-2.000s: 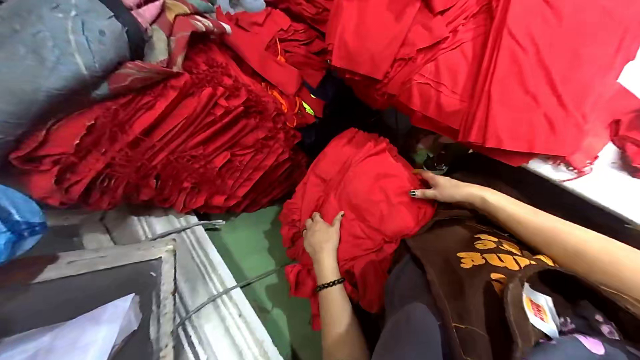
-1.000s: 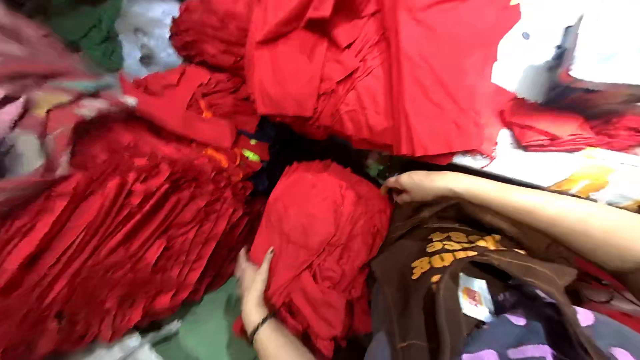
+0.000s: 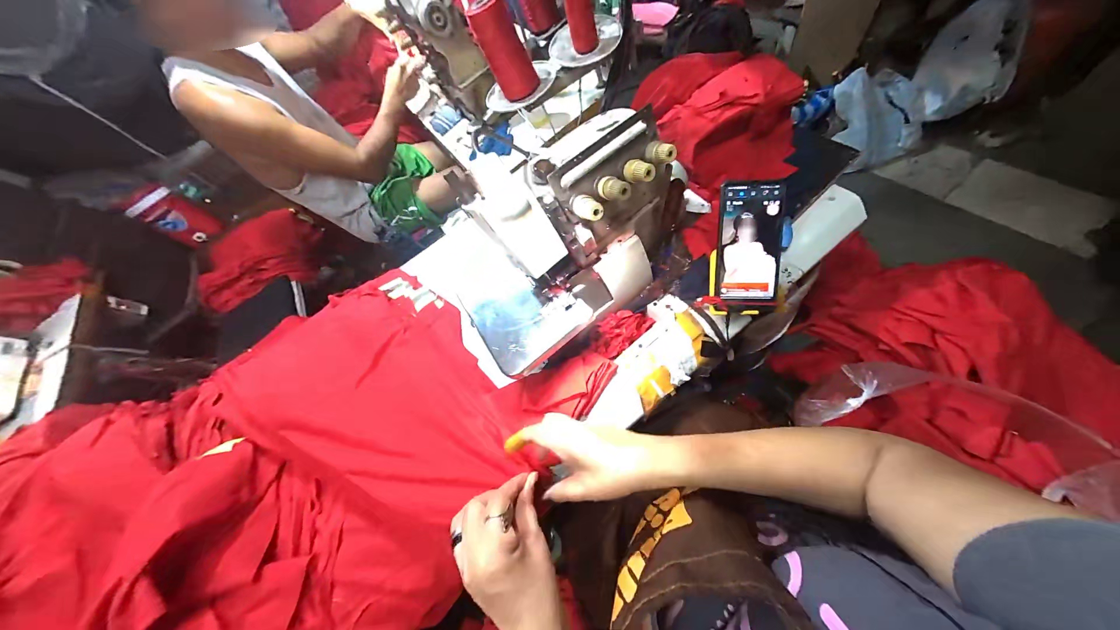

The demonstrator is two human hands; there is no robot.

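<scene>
Red fabric [image 3: 367, 394] spreads over the sewing table at the left and centre. At its near edge, my left hand [image 3: 507, 551] pinches the cloth between thumb and finger; a ring shows on it. Touching the same edge just right of it is my right hand [image 3: 586, 459], its fingers curled and partly hidden, so its hold is unclear. Beyond both hands stands an overlock sewing machine [image 3: 604, 192] with several tension dials and a shiny metal plate [image 3: 516, 319]. Red thread cones [image 3: 503, 52] stand behind the machine.
A phone [image 3: 750, 245] stands upright right of the machine. Red cloth heaps [image 3: 962, 350] and clear plastic [image 3: 884, 385] lie at the right. Brown printed cloth [image 3: 691, 560] covers my lap. Across the machine, a person [image 3: 306, 131] in a white sleeveless top sits working.
The view has swung a lot, bringing the sewing machine into sight. My hands, earlier apart on a red fabric bundle, are now close together at a cloth edge.
</scene>
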